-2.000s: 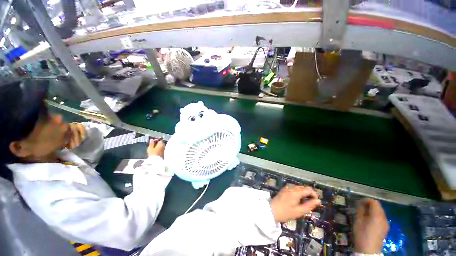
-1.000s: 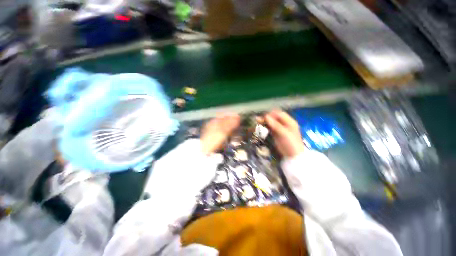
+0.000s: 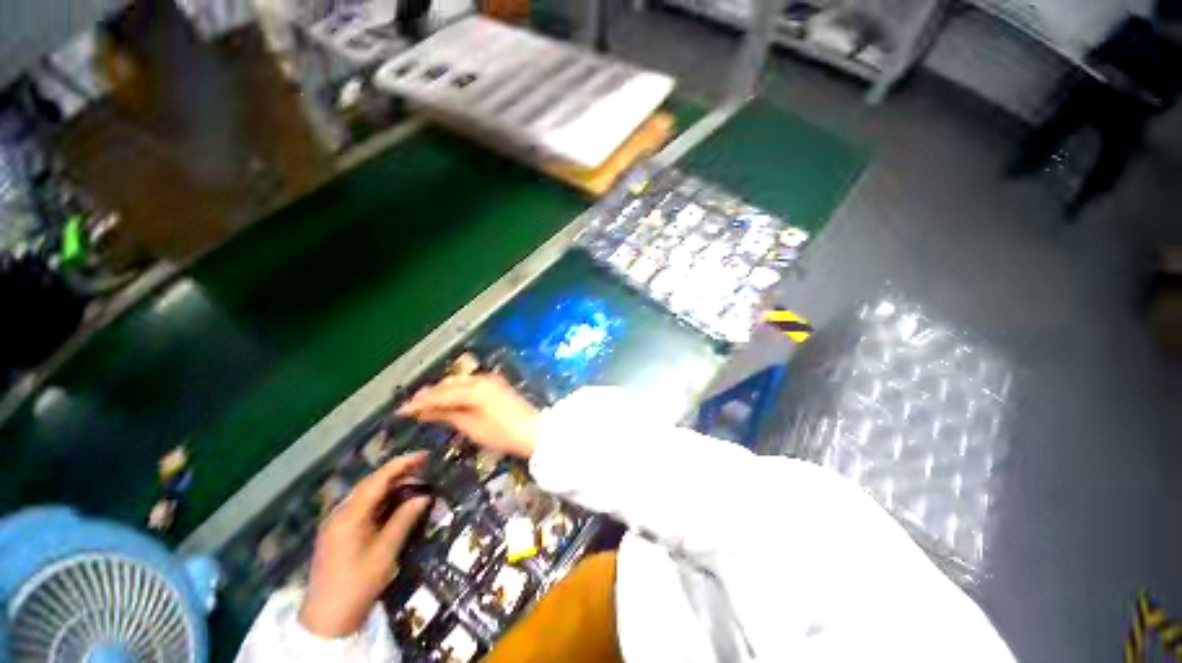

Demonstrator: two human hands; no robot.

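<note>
The dark tray [image 3: 447, 574] of small modules lies on the bench in front of me. Its pockets hold modules with whitish squares, one with a yellow piece [image 3: 520, 538]. My left hand [image 3: 367, 534] is over the tray's left part, thumb and fingers apart, with no held part visible. My right hand [image 3: 477, 412] reaches over the tray's far part, fingers stretched and slightly spread, with nothing seen in it. The pockets under both hands are partly hidden, and the image is blurred.
Glinting blue pieces [image 3: 570, 334] and a filled silvery tray [image 3: 700, 246] lie further right. Clear empty trays [image 3: 914, 427] are low at right. The light blue fan [image 3: 104, 596] is at lower left. Loose modules [image 3: 169, 486] lie on the green belt [image 3: 311, 279]. White sheets [image 3: 532, 84] lie across it.
The view has swung right, bringing the silvery tray and clear trays further in. My hands have shifted over the tray; the right hand now reaches across it from its right side.
</note>
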